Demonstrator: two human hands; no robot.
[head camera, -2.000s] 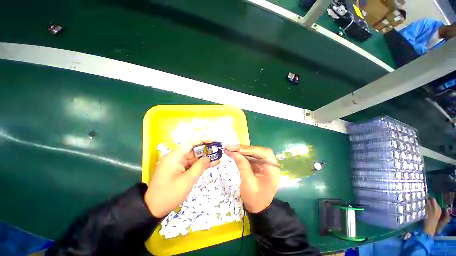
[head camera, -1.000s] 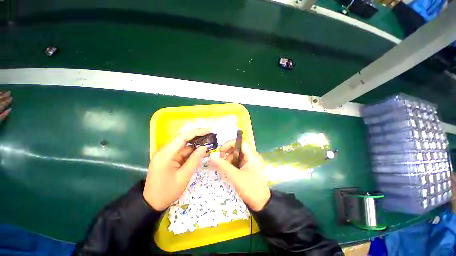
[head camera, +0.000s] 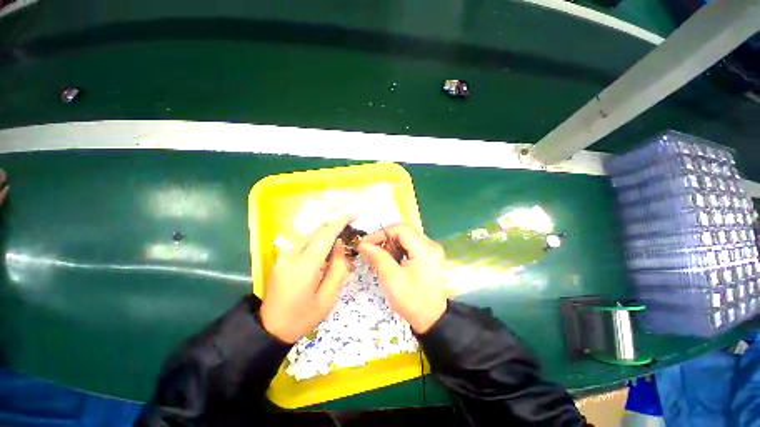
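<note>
A small black electronic unit (head camera: 352, 238) is held over the yellow tray (head camera: 260, 208), mostly covered by fingers. My left hand (head camera: 304, 279) grips it from the left. My right hand (head camera: 408, 275) touches its right side with the fingertips. The tweezers (head camera: 398, 250) show as a dark shape among my right fingers, partly hidden and blurred. Small white pieces (head camera: 342, 334) with dark and bluish specks lie in a loose heap in the tray under my hands.
A green conveyor carries black units (head camera: 456, 87) beyond a white rail (head camera: 333, 143). A white post (head camera: 633, 83) rises at right. Right of the tray are an amber film (head camera: 492, 254), a wire spool (head camera: 618, 335) and stacked clear trays (head camera: 687, 238). Another person's hand (head camera: 2, 187) shows at the left edge.
The tweezers turned back from pointing at the unit into my right fingers. The unit was turned, and both hands closed in around it. The belt units have shifted left in the picture.
</note>
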